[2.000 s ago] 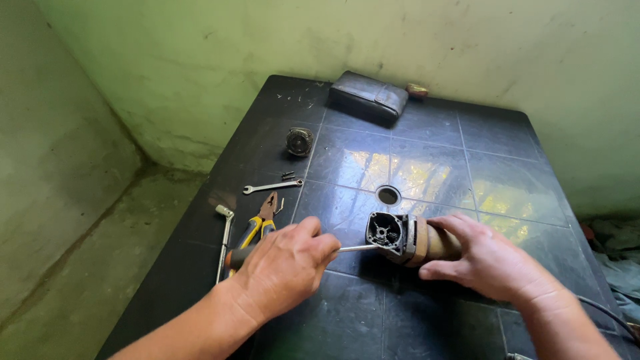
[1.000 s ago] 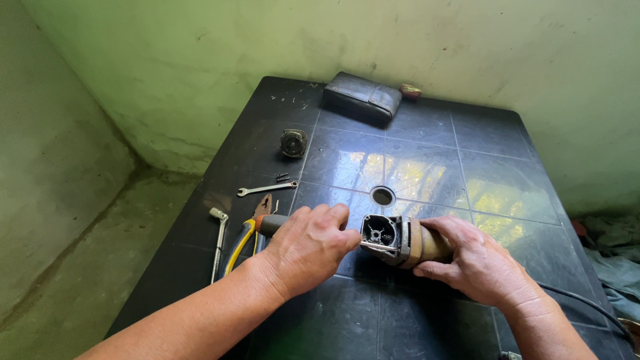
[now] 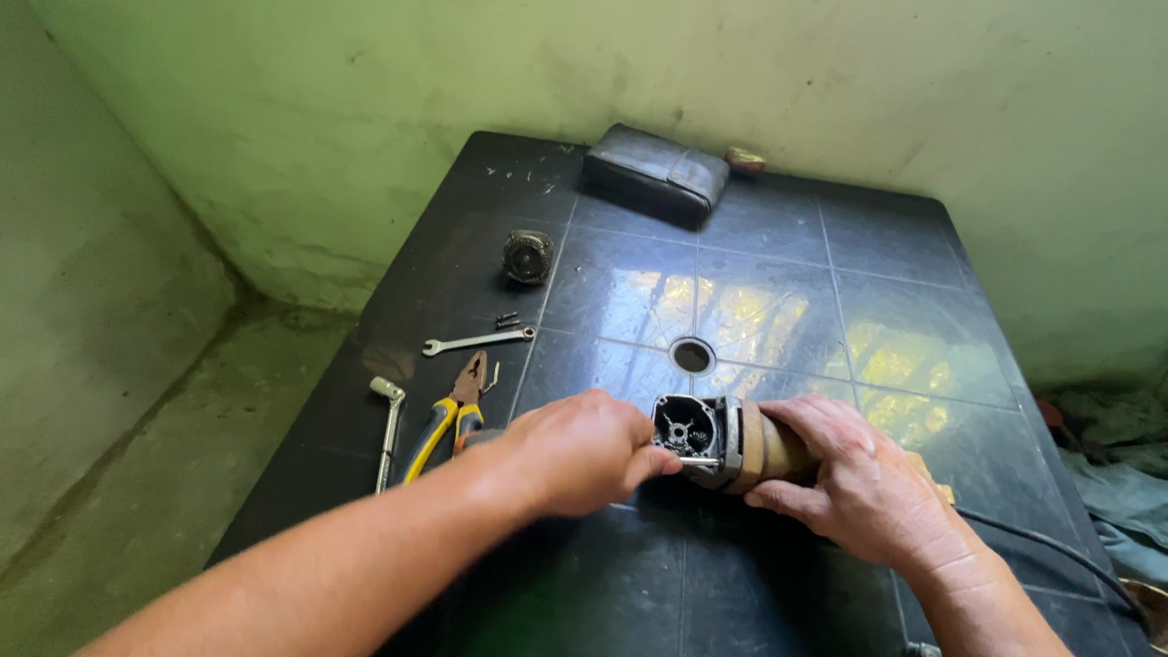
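My right hand (image 3: 853, 465) is wrapped around the tan body of an angle grinder (image 3: 750, 444) lying on the black plastic table. The grinder's metal gear housing (image 3: 684, 427) faces left with its opening showing greasy insides. My left hand (image 3: 584, 452) grips a screwdriver, whose metal shaft (image 3: 699, 462) reaches across the housing's near edge; its handle shows partly behind the hand, and its tip's exact contact cannot be told. Left of that hand lie combination pliers (image 3: 444, 422) with yellow and grey handles.
A combination wrench (image 3: 479, 341), small screws (image 3: 507, 320), a socket wrench (image 3: 388, 433) and a round greasy metal part (image 3: 527, 256) lie at the left. A black case (image 3: 655, 173) sits at the back. A cable (image 3: 1049, 545) runs off right. The table has a round hole (image 3: 692, 356).
My left hand has moved right, closer to the gear housing, and the screwdriver shaft now lies across its near edge. My right hand stays on the grinder.
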